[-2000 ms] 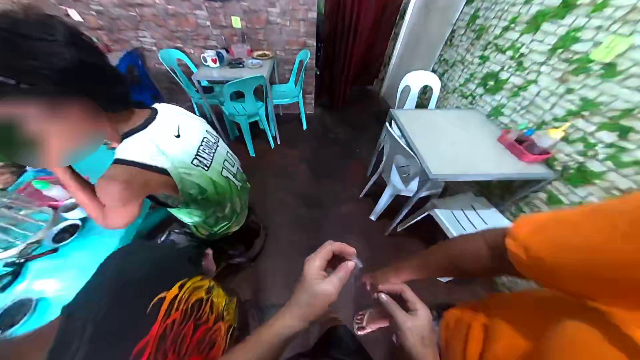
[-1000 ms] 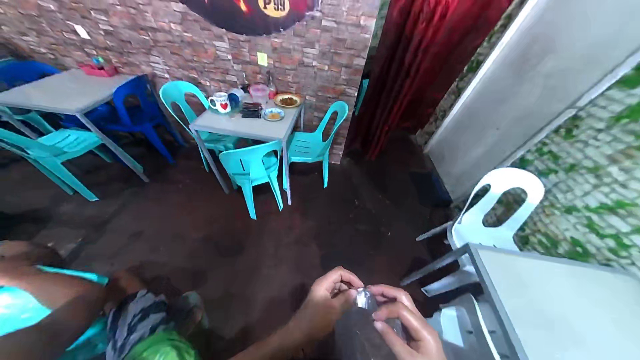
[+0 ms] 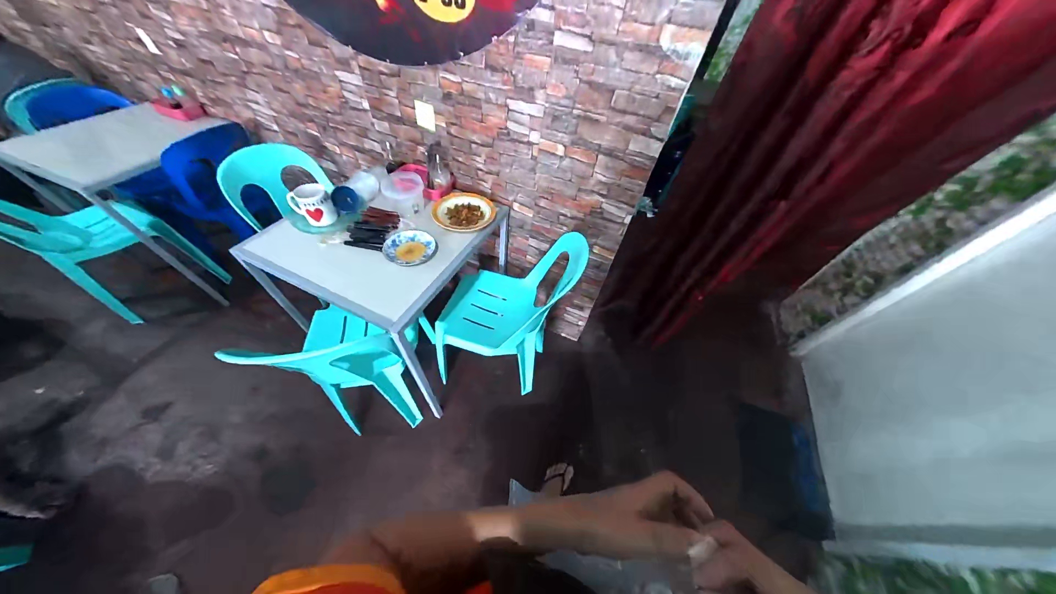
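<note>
My left hand point(image 3: 631, 521) reaches in from the lower left, with an orange sleeve on the arm. Its fingers meet those of my right hand point(image 3: 730, 557) near the bottom edge. Between the fingertips is a small pale bit, likely the pinched edge of a clear plastic bag point(image 3: 606, 569). The bag shows under and behind my left forearm and is partly hidden. Blur hides the exact grip. Just above the forearm, a foot in a flip-flop point(image 3: 558, 476) stands on the dark floor.
Ahead to the left, a white-topped table point(image 3: 346, 276) bears a heart mug point(image 3: 313, 205), a food plate point(image 3: 464, 212), a sauce bowl point(image 3: 409, 247) and dark-handled cutlery. Turquoise plastic chairs point(image 3: 487, 309) surround it. A red curtain point(image 3: 742, 190) hangs at right, beside a pale panel point(image 3: 932, 371).
The view has swung toward the table and curtain. My hands, apart two seconds ago, now meet at the fingertips. The white chair and the seated person in green are out of view.
</note>
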